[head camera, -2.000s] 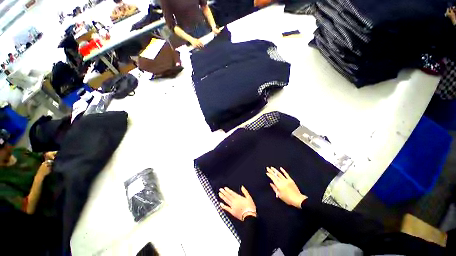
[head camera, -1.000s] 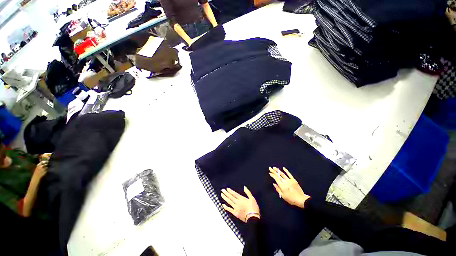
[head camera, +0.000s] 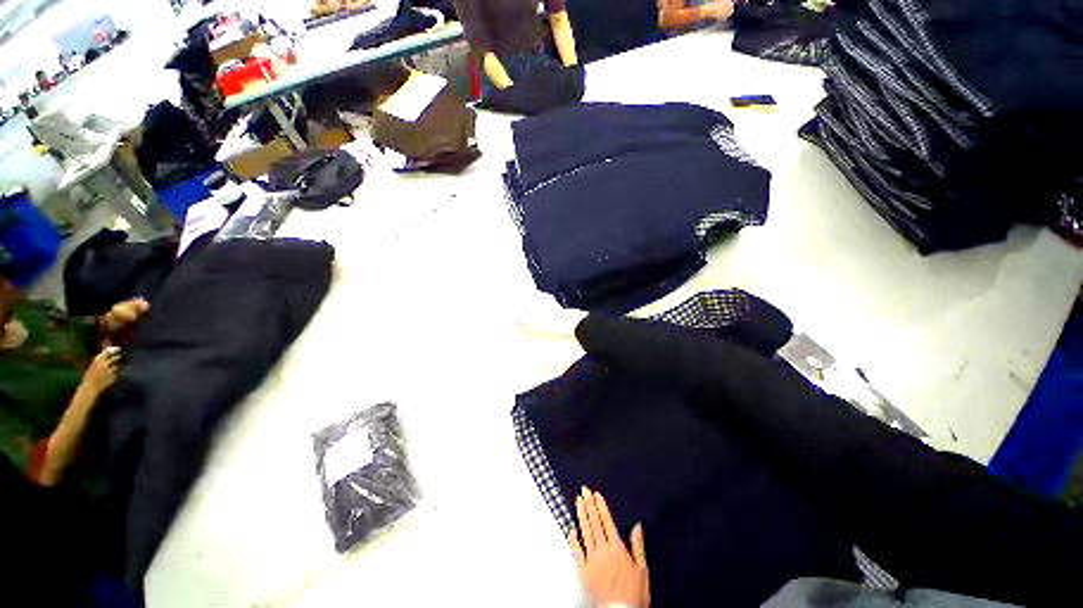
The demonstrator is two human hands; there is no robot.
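Observation:
A dark garment body (head camera: pixel 736 511) with checked lining at its neck and left edge lies flat on the white table. My left hand (head camera: pixel 612 561) rests flat on its left part near the checked edge, holding nothing. My right sleeve crosses over the garment from the lower right. My right hand (head camera: pixel 552 324) is only a pale blur beyond the cuff, at the garment's upper left; its fingers cannot be made out. A silver flat plate (head camera: pixel 811 354) lies at the garment's right edge, partly hidden by the sleeve.
A pile of dark garment bodies (head camera: pixel 629 196) lies across the table, a tall dark stack (head camera: pixel 938 131) at far right. A clear bag with dark contents (head camera: pixel 366 475) lies left. Black garments (head camera: pixel 226 344) are by a person at left. Another person stands behind the table. A blue bin (head camera: pixel 1033 428) is at right.
My right hand has left the garment's middle and reached forward and left past its upper edge. My left hand stays on the cloth, lower in view. The view has shifted, moving the table things rightward.

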